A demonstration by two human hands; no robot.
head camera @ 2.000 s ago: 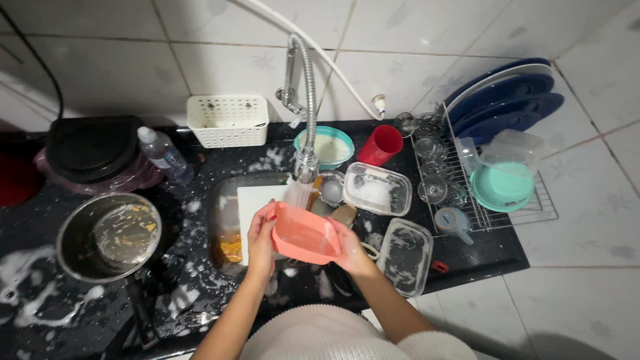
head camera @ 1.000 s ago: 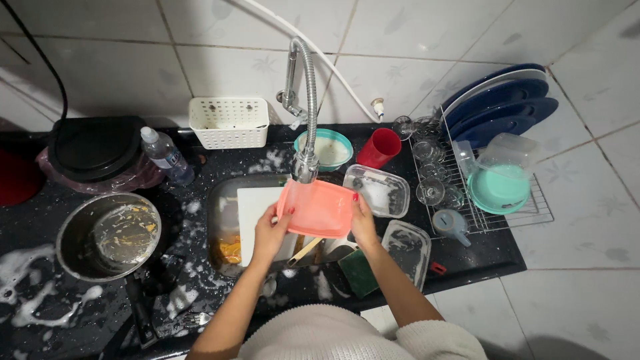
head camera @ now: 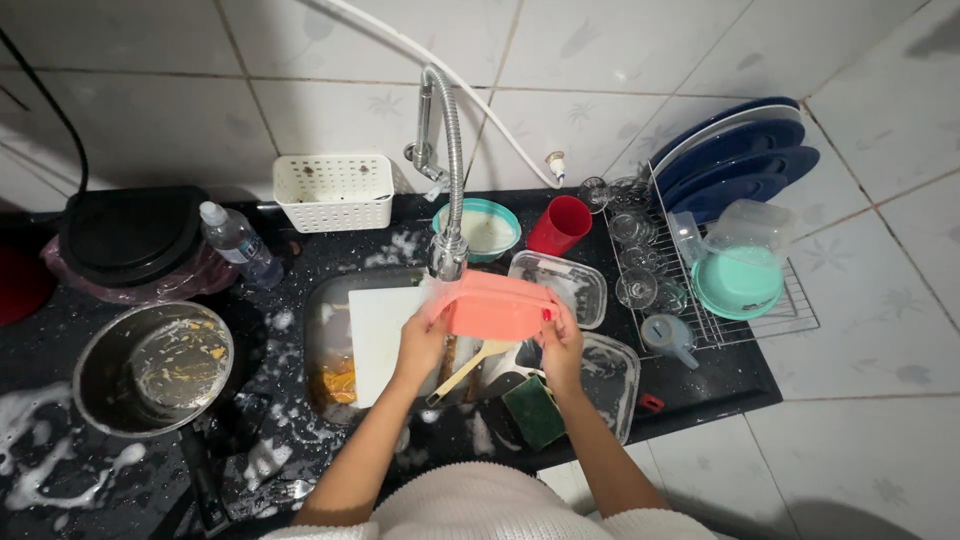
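A coral plastic container [head camera: 499, 306] is held between both hands under the chrome faucet head [head camera: 448, 259], tilted, with water running onto its left part. My left hand [head camera: 421, 341] grips its left end, and my right hand [head camera: 561, 337] grips its right end. Below it in the sink [head camera: 327, 300] are a white cutting board [head camera: 381, 337], a wooden spoon [head camera: 472, 367] and other utensils partly hidden by the container. A green scouring sponge [head camera: 534, 412] lies beside my right wrist.
Soapy clear containers [head camera: 581, 281] and a red cup [head camera: 559, 226] stand right of the sink. Further right is a wire dish rack [head camera: 701, 322] with blue plates [head camera: 739, 150] and glasses. A dirty pan [head camera: 154, 367], bottle [head camera: 244, 244] and white basket [head camera: 334, 193] are at left.
Both hands keep hold of the coral container while its tilt changes under the faucet. The green sponge, not visible two seconds ago, shows near my right forearm.
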